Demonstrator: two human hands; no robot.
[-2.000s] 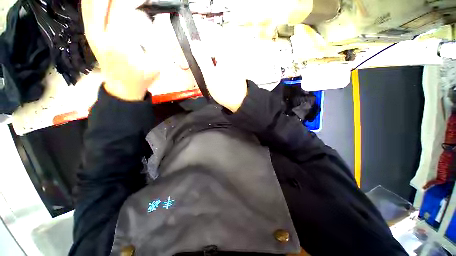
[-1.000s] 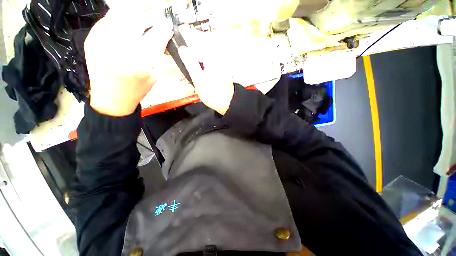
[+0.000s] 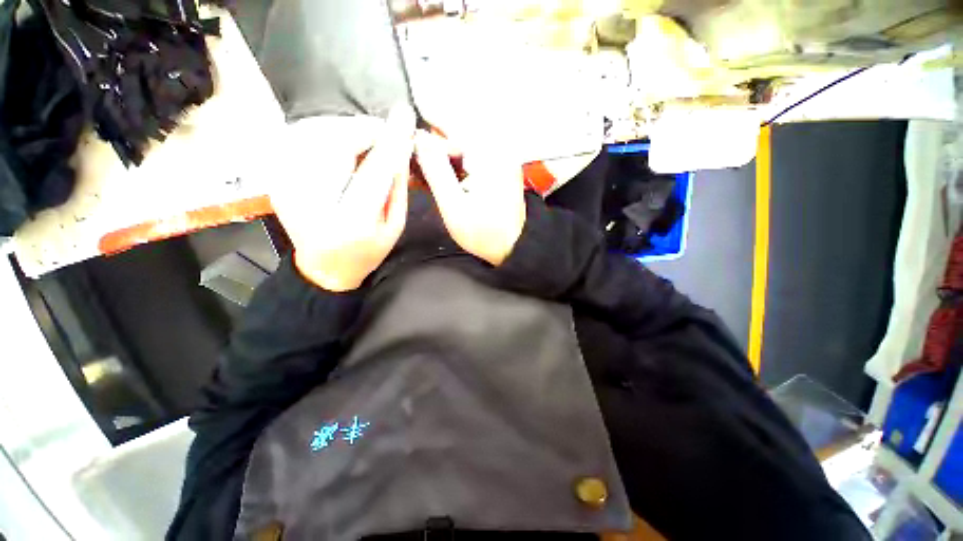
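Observation:
A dark grey fabric piece (image 3: 327, 58) lies on the white table top in front of me, with a dark strip, apparently a zip, along its right edge. My left hand (image 3: 343, 201) is at its lower edge, fingertips closed on its lower right corner. My right hand (image 3: 470, 190) is just beside it, fingertips close to the same corner; glare washes out the fingers and I cannot tell if they grip it. The needle area at top centre is washed out. A zip pile (image 3: 143, 79) with pale lines lies at the upper left.
Plain black cloth (image 3: 32, 116) lies at the far left. The cream sewing machine (image 3: 824, 37) spans the upper right. A blue crate (image 3: 686, 217) with black cloth is below the table at right. The table's red-orange edge (image 3: 180, 227) runs just above my lap.
The grey fabric piece now lies flat in view. My left hand has moved right and down towards my body, close to my right hand. The narrow strip between the hands no longer shows separately.

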